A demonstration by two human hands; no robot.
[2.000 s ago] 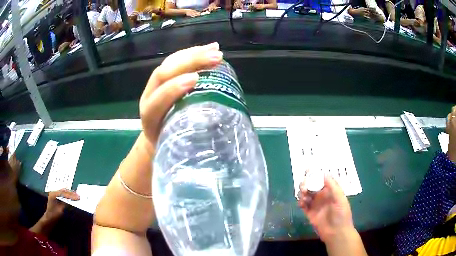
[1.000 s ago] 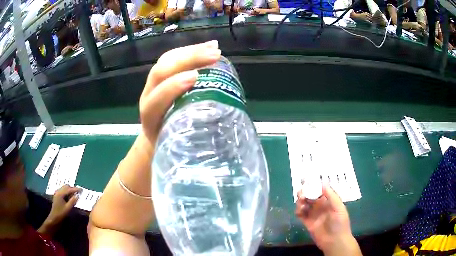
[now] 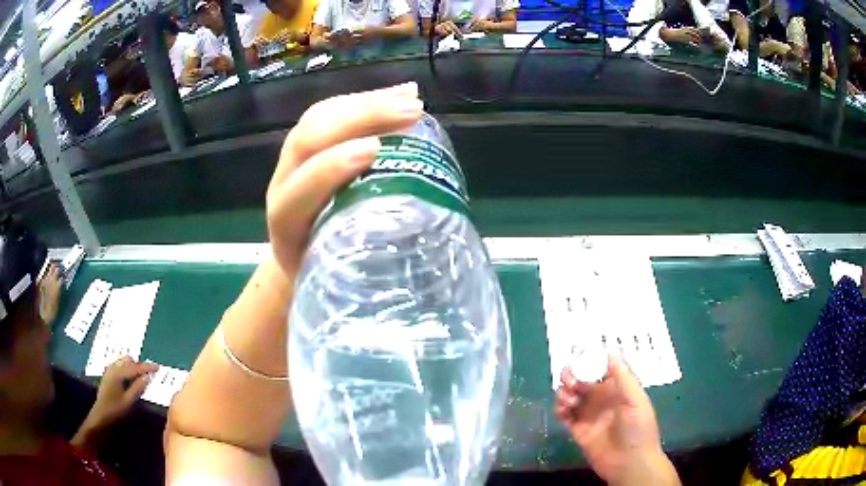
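Note:
A clear plastic water bottle (image 3: 399, 323) with a green label is held up close to the camera, its base end towards the bottom of the view. My left hand (image 3: 328, 166) is wrapped around its upper part by the label; the bottle hides some of the hand. The bottle's mouth is out of sight. My right hand (image 3: 612, 413) pinches a small white bottle cap (image 3: 589, 364) between fingertips, above the lower part of a white printed sheet (image 3: 608, 304). The sheet lies on the green bench, reaching the pale far rim.
Folded leaflets (image 3: 785, 263) lie at the right by the rim (image 3: 703, 245). At the left, a person in dark red touches paper (image 3: 166, 384), with more printed sheets (image 3: 122, 327) beyond. A blue dotted sleeve (image 3: 817, 370) is at the right. People sit across the dark channel.
The view has shifted slightly. My hands keep their holds on the bottle and cap, the right hand a little lower. The neighbour on the right has drawn a hand back out of view.

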